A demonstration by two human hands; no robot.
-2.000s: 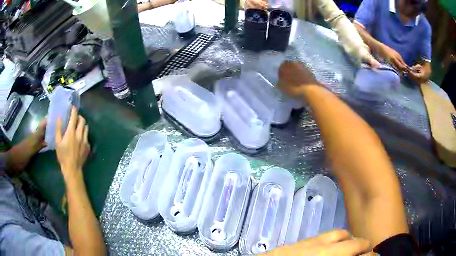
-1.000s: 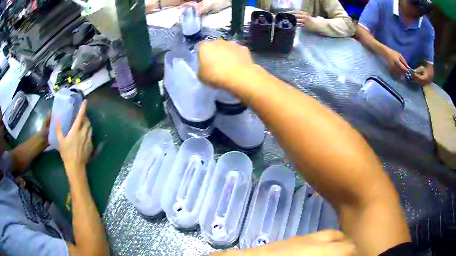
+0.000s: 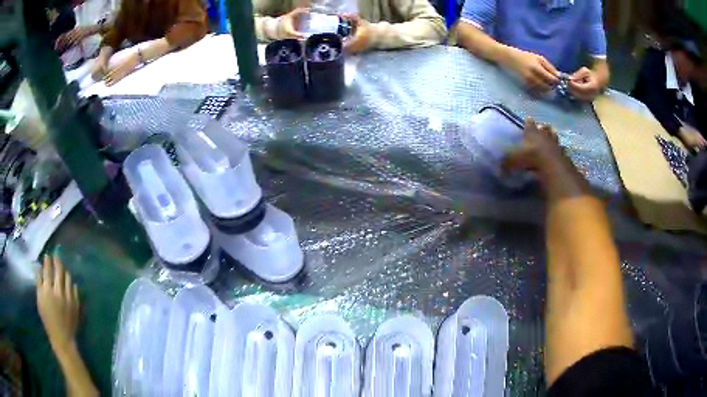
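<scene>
My right hand [image 3: 535, 155], blurred, reaches out from the lower right and is closed on a frosted shell-and-base unit [image 3: 496, 139] with a dark band on its upper edge. My left hand is not in view. A row of several translucent tank shells [image 3: 473, 341] stands along the bottom edge, cut off by it, with small round holes showing. More frosted units with black bases [image 3: 221, 174] are stacked and leaning together at the left.
Black twin cups [image 3: 324, 70] stand at the far side. A green post [image 3: 66, 132] rises at the left, with another person's hand [image 3: 58, 298] below it. Cardboard [image 3: 647, 163] lies at the right edge. Several people sit around the bubble-wrap-covered table.
The view has turned right. My right hand has left the stacked units at the left and moved to the unit at the right. My left hand has gone out of view.
</scene>
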